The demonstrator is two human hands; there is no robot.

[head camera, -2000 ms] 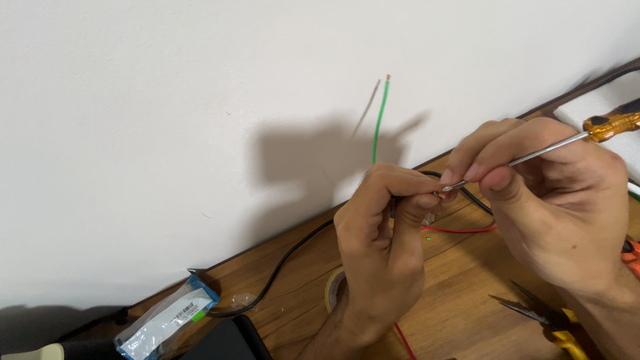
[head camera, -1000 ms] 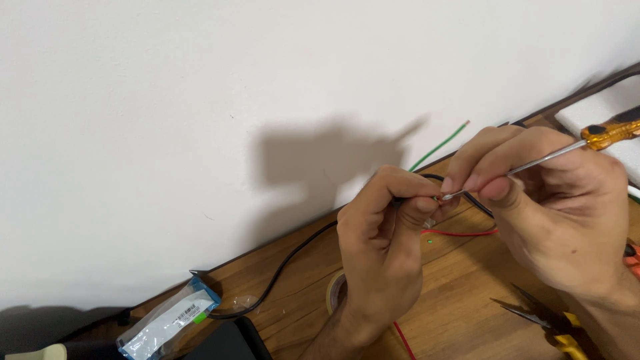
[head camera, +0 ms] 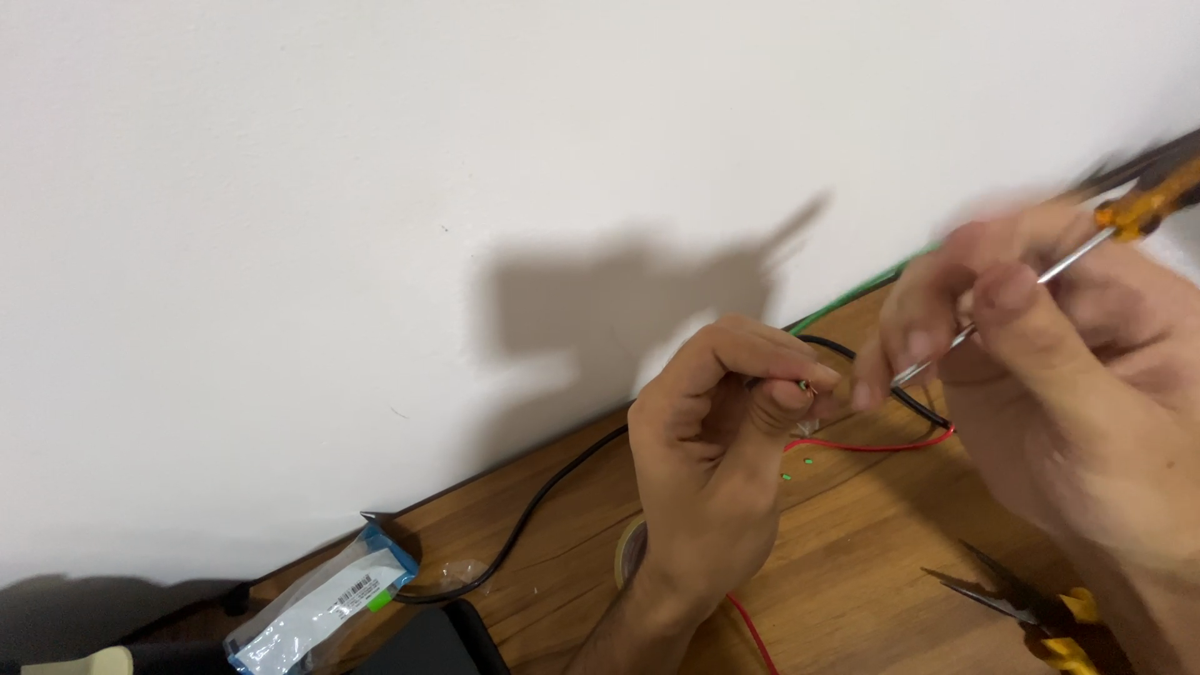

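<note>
Between the thumb and forefinger of my left hand (head camera: 722,450) is the stripped copper end of a thin wire (head camera: 808,386), with a bit of green insulation beside it. My right hand (head camera: 1050,347), partly blurred, holds a screwdriver (head camera: 1069,258) by its metal shaft; its amber and black handle points up to the right. The screwdriver's tip lies a little to the right of the wire end, apart from it. A green wire (head camera: 858,292) runs behind the hands along the wall. On the wooden table, a red wire (head camera: 867,448) passes behind my left hand.
A black cable (head camera: 544,497) curves over the table along the wall. Pliers with yellow and black handles (head camera: 1031,614) lie at lower right. A clear and blue plastic packet (head camera: 323,600), a dark flat object (head camera: 436,642) and a roll of tape (head camera: 630,551) are at lower left and centre.
My right hand has moved right, away from my left fingertips, with the screwdriver still in it. The green wire, upright earlier, has swung down to the right.
</note>
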